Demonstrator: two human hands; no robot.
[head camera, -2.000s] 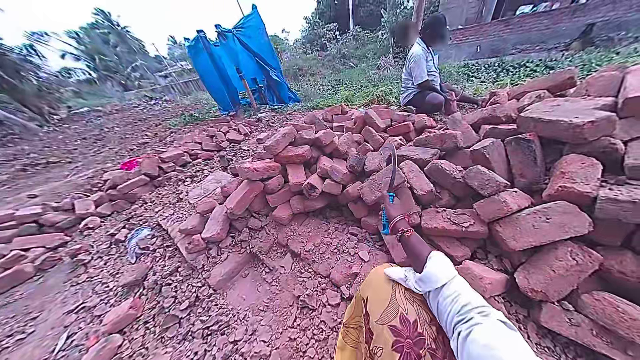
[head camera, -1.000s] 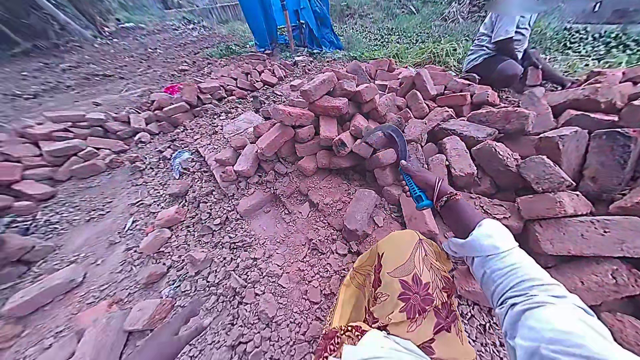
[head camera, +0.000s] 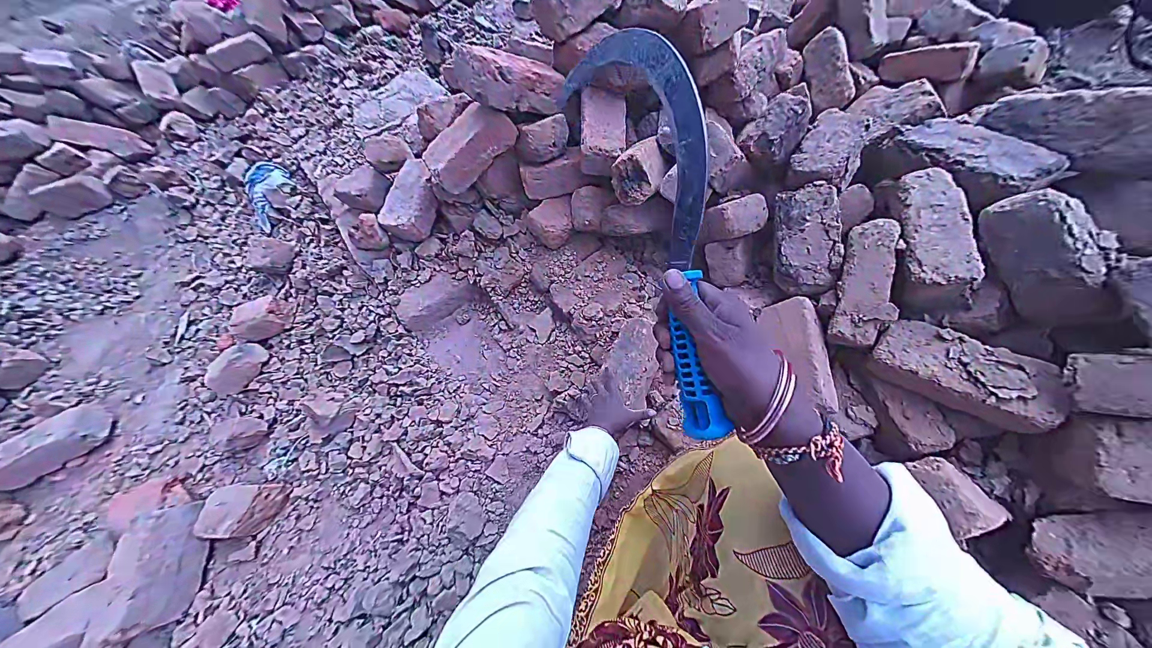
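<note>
My right hand is closed around the blue plastic handle of a sickle, whose curved dark blade points away from me and hooks to the left over the brick pile. Lower and to the left, my left hand reaches down to a brick standing on the rubble, its fingers at the brick's near end. Whether they grip it cannot be told. Against the right hand's far side leans another brick. Patterned yellow cloth covers my lap.
Heaped bricks rise ahead and to the right. A low row of bricks runs along the upper left. Broken brick rubble covers the ground, with a blue-white scrap and larger pieces at lower left.
The view has tilted down toward the ground. My left hand, at the lower left one second ago, is now at the brick near the middle. My right hand holds the sickle throughout.
</note>
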